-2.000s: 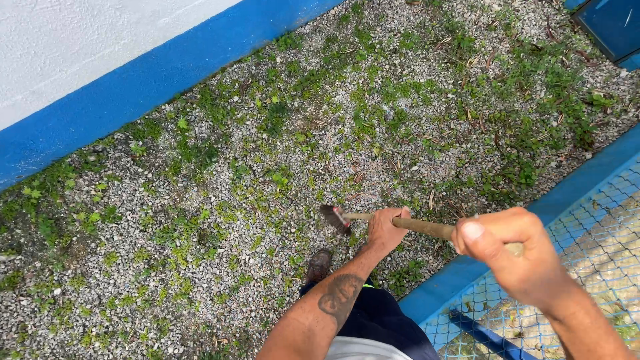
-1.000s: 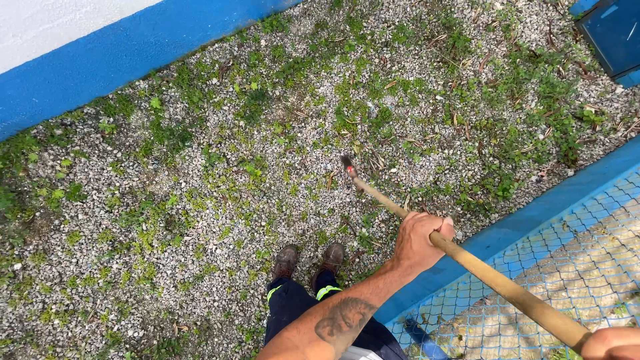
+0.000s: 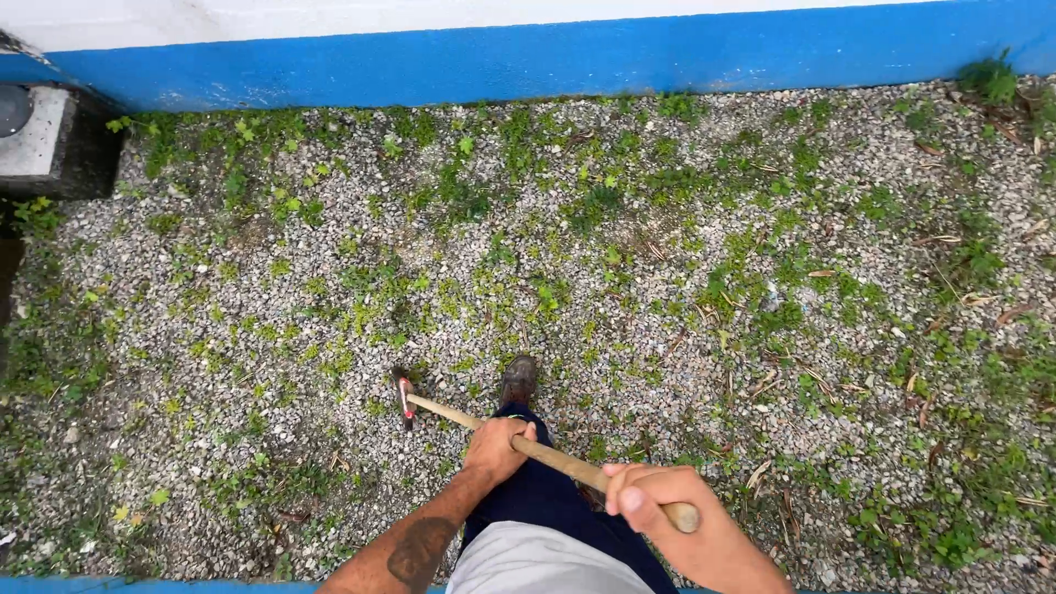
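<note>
A long-handled tool, perhaps a hoe, with a wooden handle lies slantwise before my body. My left hand grips the handle partway along. Near its rounded butt end, my right hand is closed round the wood. The dark metal head, with red on it, is at the far left end, over weedy gravel; whether it touches the stones I cannot tell. One brown boot shows beyond my left hand, to the right of the tool's head.
A white wall with a blue base band runs across the far side. At the upper left stands a concrete block with a round grey lid. Low weeds and dry leaves dot the gravel. A blue edge crosses the bottom.
The view has turned left, bringing in the concrete block and losing the mesh fence. The tool's head now lies left of my boot. Both hands have stayed on the handle.
</note>
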